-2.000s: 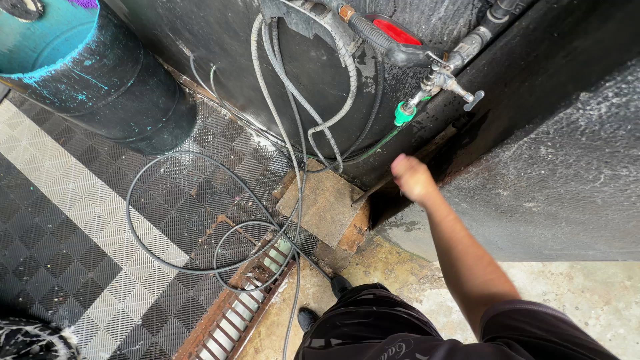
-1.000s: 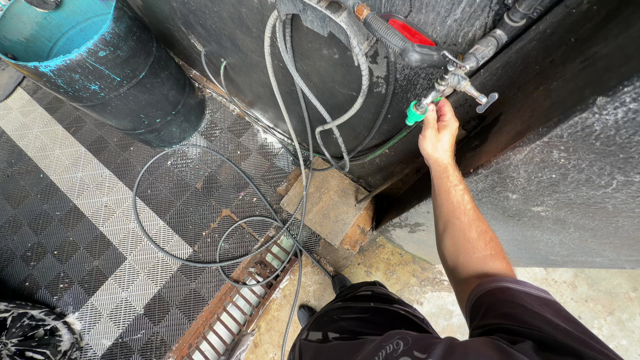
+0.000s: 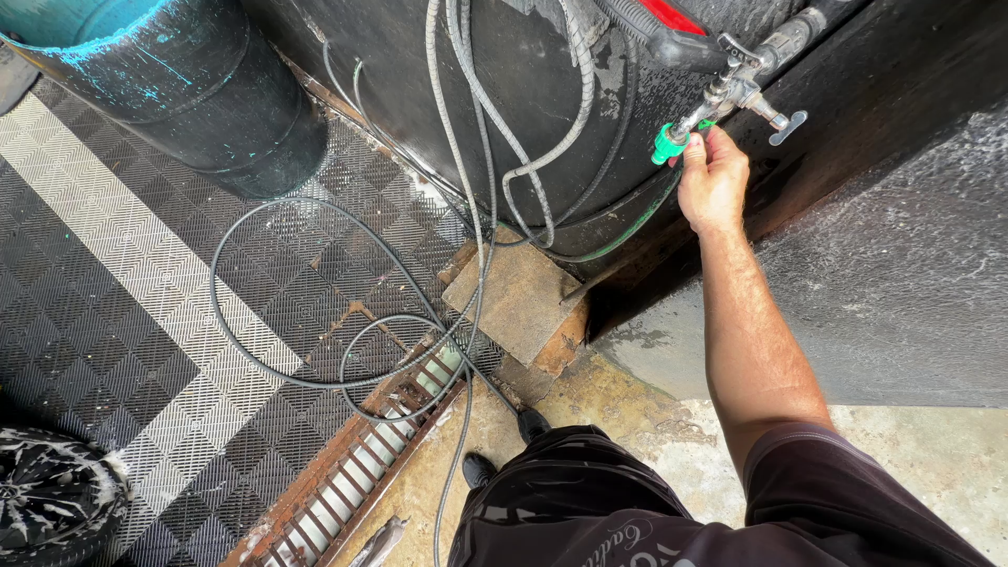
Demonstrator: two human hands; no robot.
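Observation:
Beside the metal tap (image 3: 736,90), my right hand (image 3: 713,185) has its thumb and fingers closed at the green plastic hose connector (image 3: 671,144) on the spout. A smaller green part shows between the thumb and forefinger, and the fingertips are partly hidden. From around the hand a dark green hose (image 3: 630,228) curves down and left along the black wall. The tap's T-shaped handle (image 3: 787,127) sticks out to the right of the fingers, with a second handle (image 3: 740,51) above. My left hand is out of view.
Looped grey hoses (image 3: 453,118) hang on the wall and coil over the tiled floor. A paint-stained barrel (image 3: 228,102) stands upper left, a soapy wheel (image 3: 55,496) lower left. A stone slab (image 3: 512,299) lies by the wall's foot; a rusty drain grate (image 3: 354,480) runs near my shoes.
My right hand has moved up from below the tap, where it was two seconds ago, to the green connector. It was at the connector one second ago too.

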